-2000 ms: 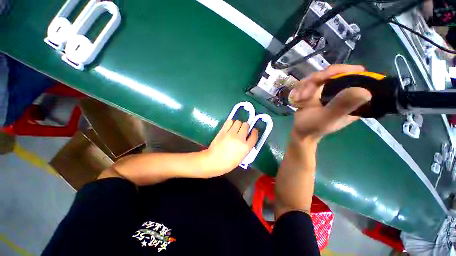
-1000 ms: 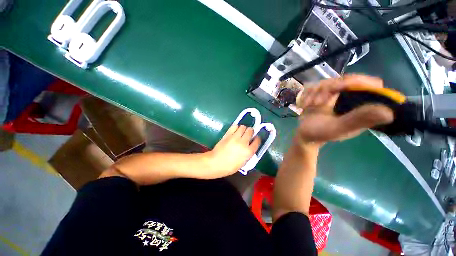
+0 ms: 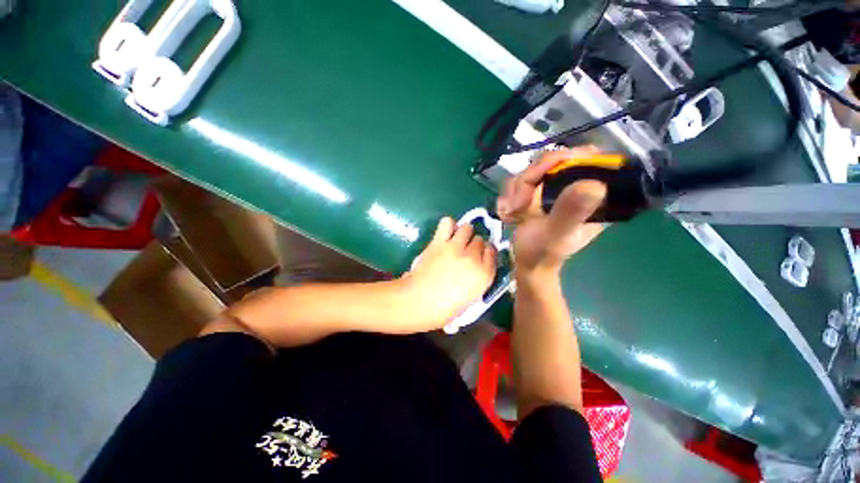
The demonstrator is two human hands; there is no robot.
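White plastic housings [image 3: 479, 308] lie at the near edge of the green bench, partly covered by my left hand [image 3: 454, 274]. My left hand rests on them with its fingers bent over the loops. My right hand [image 3: 552, 222] is shut on the electric screwdriver [image 3: 603, 189], which has a black grip and a yellow-orange band. It is just right of my left hand, in front of the screw feeder [image 3: 566, 108]. The screwdriver's bit and any screw are hidden.
Two white housings [image 3: 193, 71] lie at the upper left. Beyond the white strip [image 3: 462, 40] lie more white parts [image 3: 698, 115]. Black cables loop over the feeder. A grey metal post [image 3: 773, 204] stands at the right. Red stools [image 3: 90, 212] and cardboard boxes [image 3: 222, 236] are below the bench.
My right hand has moved left with the screwdriver, from beside the feeder toward my left hand and the housings. A white part has appeared on the belt at the top.
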